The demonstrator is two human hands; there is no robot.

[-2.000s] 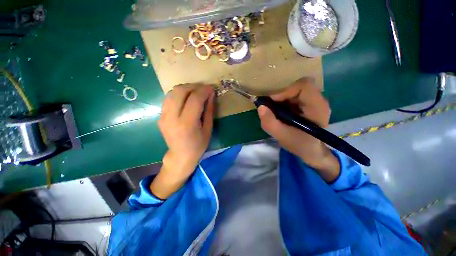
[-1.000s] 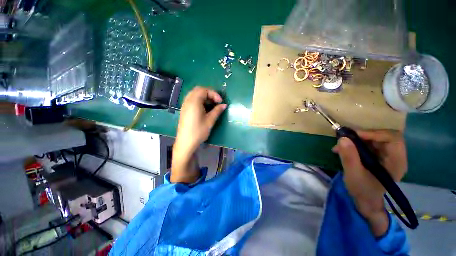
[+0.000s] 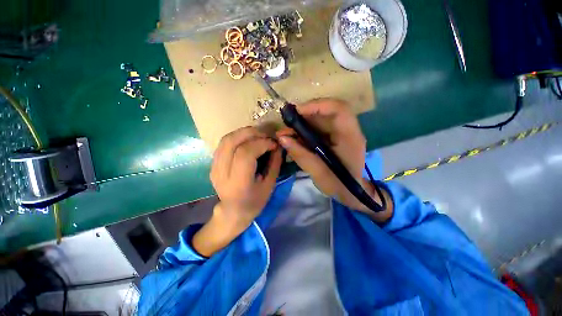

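My right hand [image 3: 329,139] holds the black soldering iron [image 3: 323,151], its metal tip pointing up-left above the tan work board [image 3: 333,92], just below the heap of copper rings [image 3: 246,52]. My left hand [image 3: 243,170] is at the board's front edge, its thumb and fingertips pinched together against my right fingertips; whatever lies between them is too small to tell. A few small metal parts [image 3: 265,109] lie on the board near the iron. The solder wire [image 3: 154,169] runs from the reel [image 3: 40,178] towards my left hand.
Loose small parts [image 3: 134,83] lie on the green mat [image 3: 117,129] at left. A white tub with silvery scraps [image 3: 368,34] stands at the board's back right, with tweezers [image 3: 456,37] beyond. The clear hood [image 3: 209,18] overhangs the back. A blue box [image 3: 524,37] is far right.
My left hand has moved right from the mat beside the reel to meet my right hand. The iron's tip has moved up from the small parts towards the ring heap. The view has shifted.
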